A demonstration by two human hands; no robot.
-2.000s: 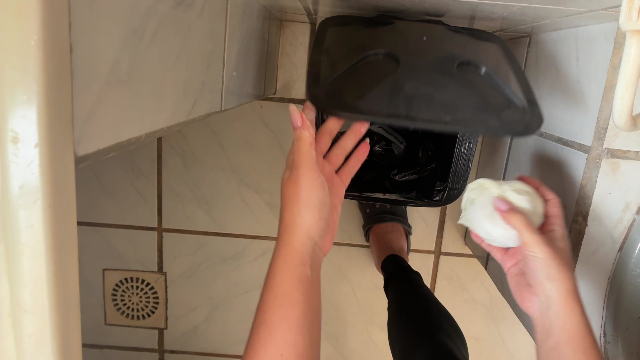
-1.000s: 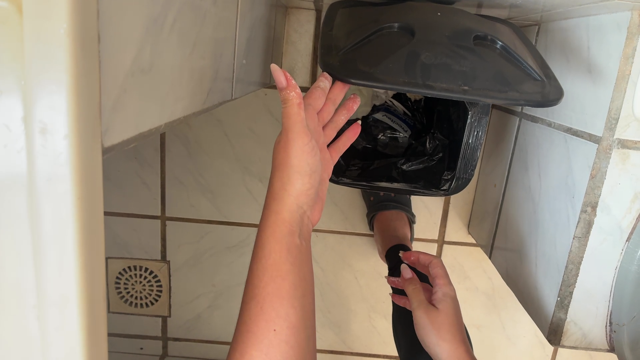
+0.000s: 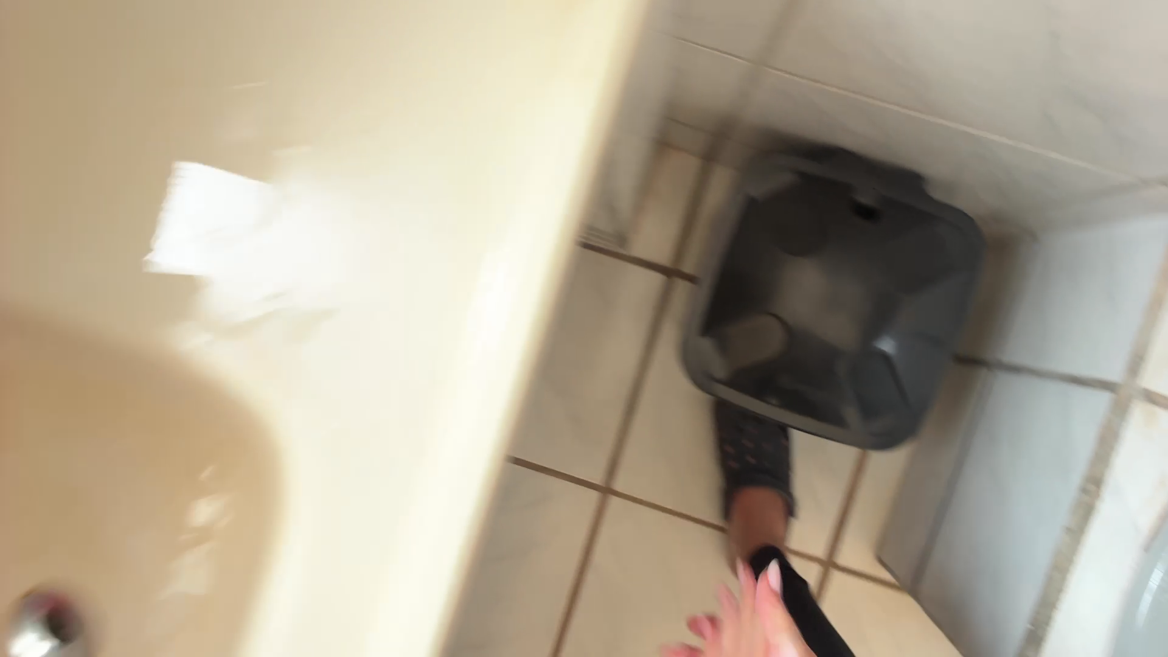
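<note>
A single hand shows at the bottom edge, blurred and partly cut off; it looks like my right hand [image 3: 753, 616]. Its fingers are spread and hold nothing visible. Above it in the picture stands a dark plastic pedal bin [image 3: 830, 301], whose lid appears to be down; no black liner is visible. A foot in a dark patterned shoe [image 3: 753, 456] reaches under the near edge of the bin, and what it rests on is hidden. My left hand is out of view.
A cream bathtub [image 3: 392, 438] fills the left side. White crumpled paper or cloth [image 3: 219, 224] lies on its ledge, and a shiny metal fitting [image 3: 46, 625] shows in its basin. Tiled walls [image 3: 1049, 301] enclose the bin behind and to the right.
The bin lid has gone from raised to down. The white wad held in my right hand two seconds ago has left it. My left hand has left the view, which has swung toward the tub.
</note>
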